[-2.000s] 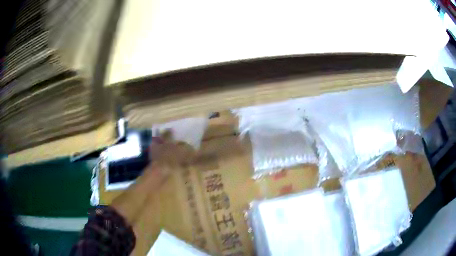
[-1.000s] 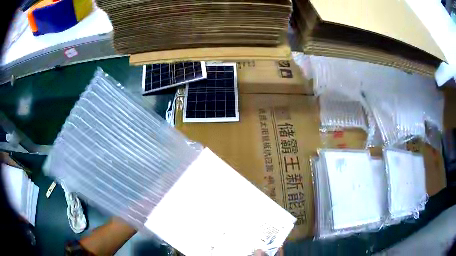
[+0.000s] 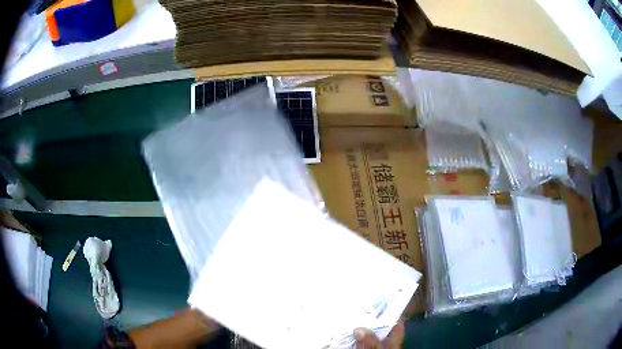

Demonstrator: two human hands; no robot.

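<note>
A white instruction sheet with faint print at its lower right corner is in front of me, over the lower end of a clear air-column bag. The bag is blurred and covers part of two dark gridded solar panels. My right hand, cut off by the bottom edge, grips the sheet's lower right corner, thumb on top. My left hand reaches under the sheet's lower left corner; its fingers are hidden. A small dark piece shows below the sheet.
Packed panels in clear bags lie at right, with clear bags behind. Cardboard stacks stand at the back. A bundled white cord and slim pale tool lie at left. Flattened carton underneath.
The bag has swung from the left up and to the right, now over the panels. The sheet has shifted slightly. Two seconds ago a hand was reaching near a panel at the back.
</note>
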